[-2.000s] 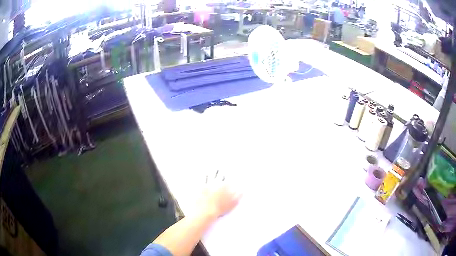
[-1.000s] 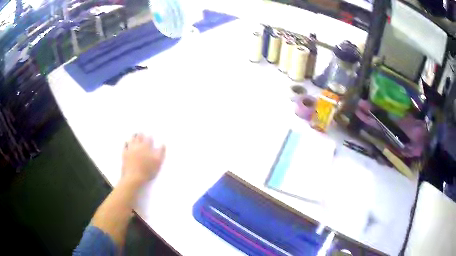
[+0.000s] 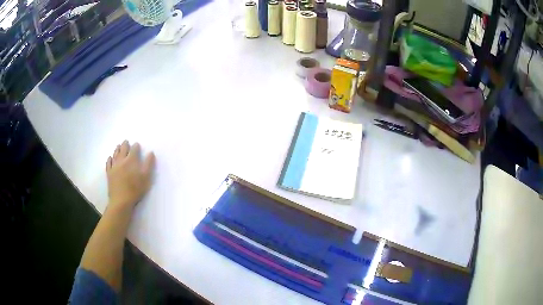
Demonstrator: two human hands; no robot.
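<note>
A long glossy blue sewing template (image 3: 286, 235) lies flat on the white table (image 3: 184, 113) at the bottom right. It has a brown strip along its far edge, a small notch, white and red slot lines, and a tan patch with a pale circle (image 3: 395, 271). Glare crosses it beside the patch. My left hand (image 3: 128, 173) rests palm down on the table, left of the template and apart from it, fingers slightly spread, holding nothing. My right hand is not in view.
A notebook (image 3: 324, 156) lies beyond the template. Thread cones (image 3: 305, 31), tape rolls (image 3: 319, 83), an orange carton (image 3: 343, 85) and a glass jar (image 3: 356, 30) stand further back. A phone (image 3: 433, 100) lies on the rack at right. Navy fabric (image 3: 98, 56) and a fan (image 3: 149, 9) are far left.
The view has swung right and down, so more of the template and notebook shows. My left hand stays on the table, its fingers now more spread, and appears further left.
</note>
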